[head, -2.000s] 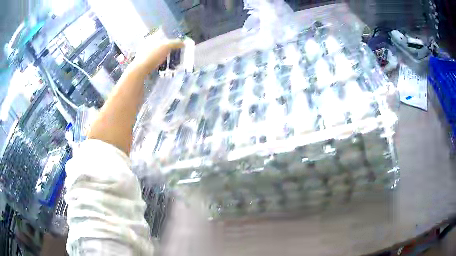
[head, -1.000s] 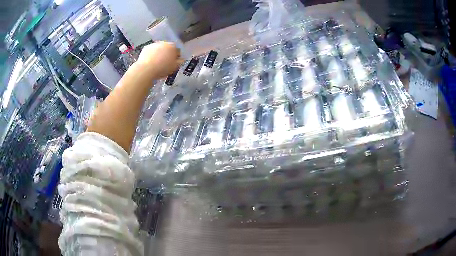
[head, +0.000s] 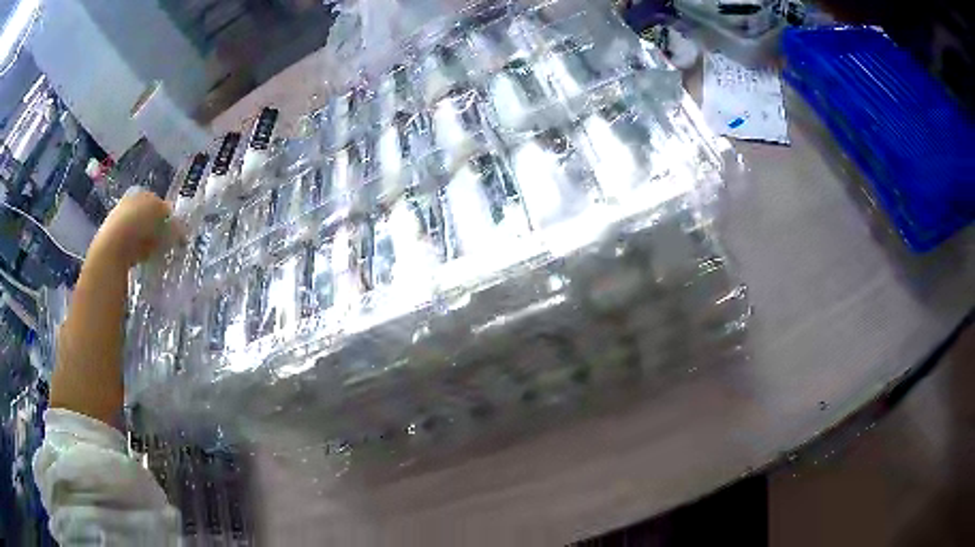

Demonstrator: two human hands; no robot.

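My left hand is at the far left, at the left end of the stacked clear blister trays. Its fingers point away and are blurred, so whether they hold anything cannot be told. The top tray has rows of pockets with white-looking units. Three part-assembled units with dark boards lie side by side at the rear left, just beyond my hand. My right hand is not in view.
A crumpled plastic bag lies behind the trays. A written paper slip and a blue bin are on the right of the grey bench top. Dark narrow rows show below my left forearm. A white roll stands at the rear left.
The view has swung right, so the trays and my left arm sit further left and more of the blue bin shows. My left hand has moved from beside the three units to nearer the tray's left end.
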